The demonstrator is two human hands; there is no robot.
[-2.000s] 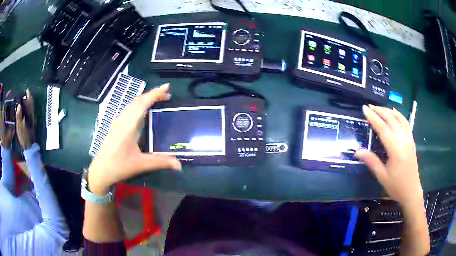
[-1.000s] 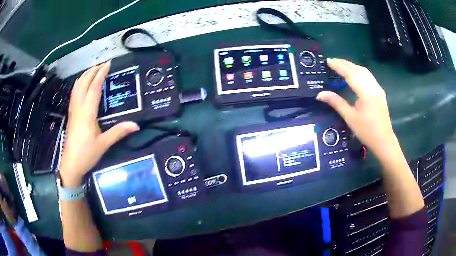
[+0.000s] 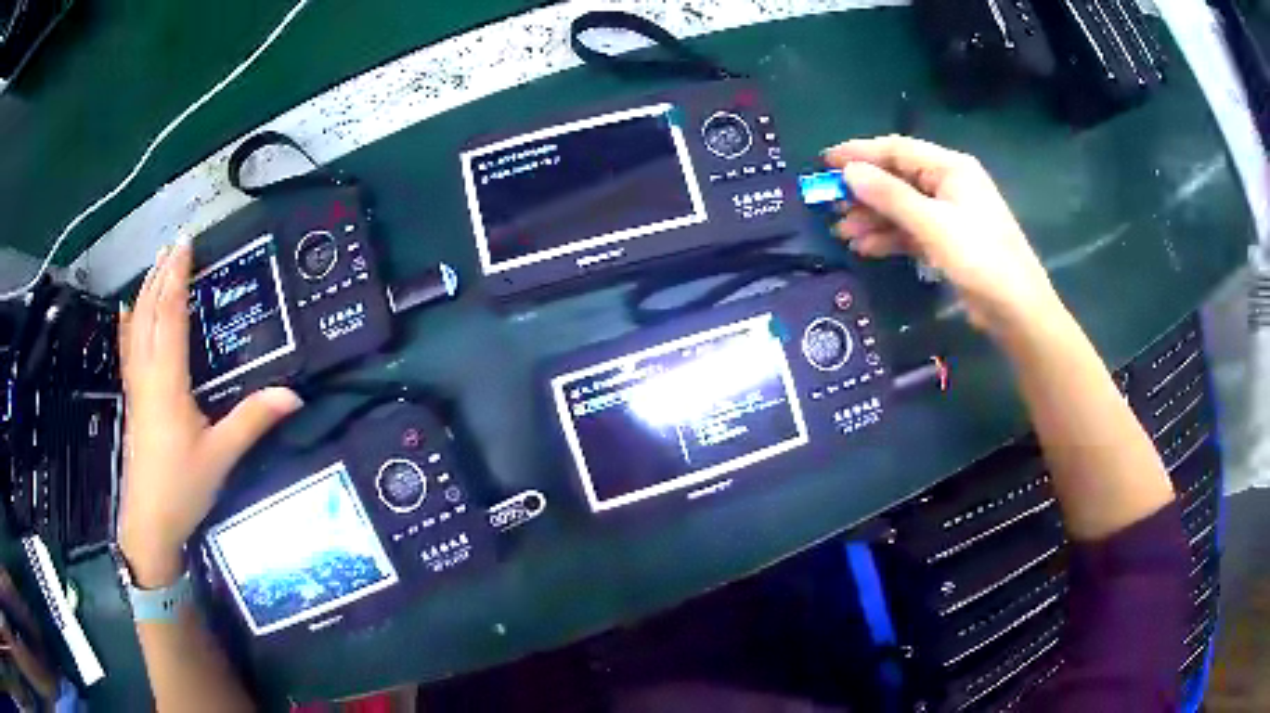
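Black handheld screen devices lie in two rows. My right hand [image 3: 912, 202] pinches a blue USB stick [image 3: 822, 188] at the right side of the upper right device [image 3: 592, 188]; whether it is plugged in is unclear. That screen is dark with small text. My left hand [image 3: 181, 404] rests at the left end of the upper left device [image 3: 318, 254], fingers apart, covering part of its text screen. The lower left device [image 3: 300, 550] shows a bright blue picture. The lower right device [image 3: 683, 411] shows text under glare. These three devices have USB sticks at their right sides.
Black devices stand on the bench [image 3: 1100, 251] at the upper right and lie stacked at the far left [image 3: 63, 446]. A white cable [image 3: 181, 119] curves at the upper left. A blue crate [image 3: 871, 592] with rows of black devices is below the bench edge at the right.
My right hand now pinches the blue stick. The upper right screen went from coloured icons to dark text; the lower left screen now shows a bright picture. The view has shifted, moving the devices left.
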